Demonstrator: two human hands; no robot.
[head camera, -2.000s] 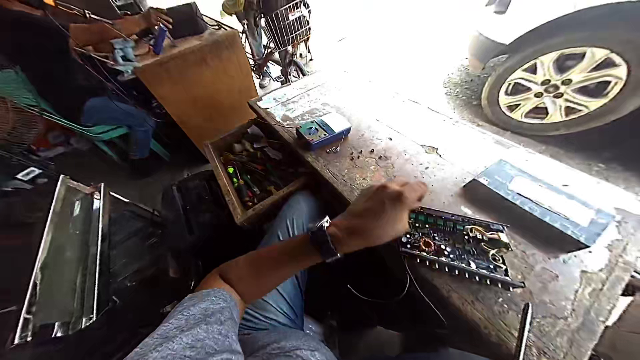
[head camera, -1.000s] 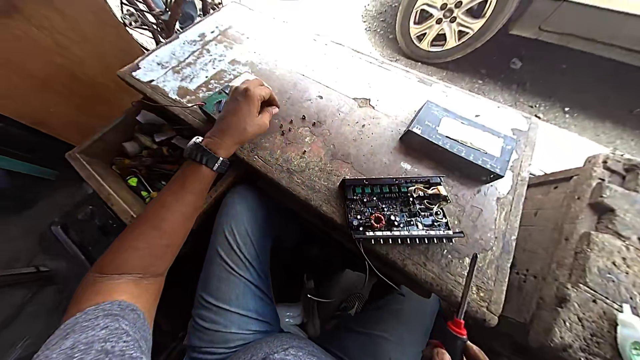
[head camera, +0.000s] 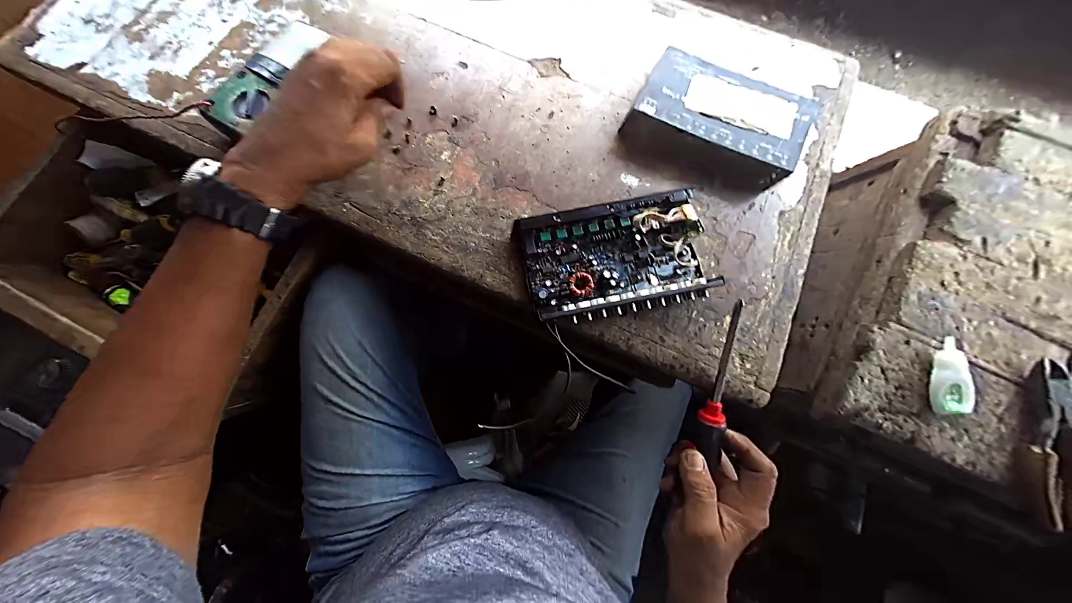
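Note:
My left hand (head camera: 322, 113), a watch on its wrist, hovers over the wooden bench top, in front of a green multimeter (head camera: 243, 102). Its fingers are curled and blurred, and what they may hold is hidden. Several small screws (head camera: 408, 123) lie just right of it. My right hand (head camera: 724, 494) grips a screwdriver (head camera: 712, 419) with a black and red handle, its shaft pointing up beside the bench's near right corner. An opened electronic unit with a circuit board (head camera: 620, 255) lies on the bench between both hands. Behind it sits a dark metal cover (head camera: 720, 113) with a white label.
An open wooden drawer (head camera: 50, 314) full of tools stands at the left. To the right is a worn block-like surface (head camera: 997, 276) bearing a small translucent bottle (head camera: 952, 378) and pliers (head camera: 1047, 402). A thin wire (head camera: 590, 364) hangs from the unit over the bench's front edge.
The left hand has moved from above the circuit board to near the multimeter. The right hand with the screwdriver has come into fuller view. The view has swung down and to the right.

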